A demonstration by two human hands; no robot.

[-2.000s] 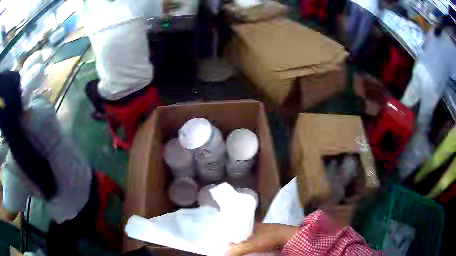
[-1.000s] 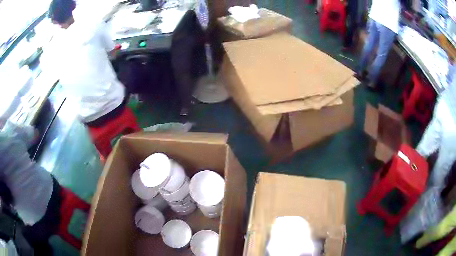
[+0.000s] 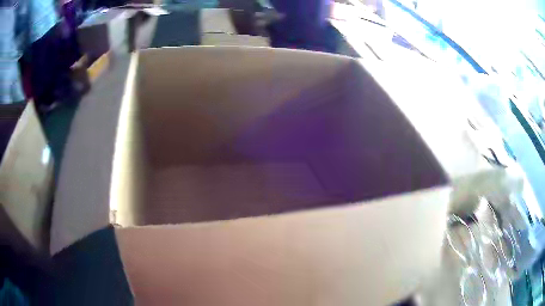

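Observation:
A large open brown carton (image 3: 281,254) fills the middle of the head view. Its inside looks empty, with bare walls and a bare bottom. Its left flap (image 3: 89,161) hangs outward. Clear round containers (image 3: 475,287) stand at the lower right beside the carton, seen mainly as shiny rings. The picture is blurred. Neither my left hand nor my right hand can be made out.
A pale surface (image 3: 418,89) runs along the right side of the carton. Another cardboard piece (image 3: 24,173) stands at the left edge. More cartons (image 3: 104,33) are behind at the upper left. Part of a person in light blue (image 3: 9,54) shows at the far left.
The view has swung from the carton holding white wrapped containers to a different, empty-looking large carton with clear containers at its right. The hand and white wrap seen two seconds ago are out of view.

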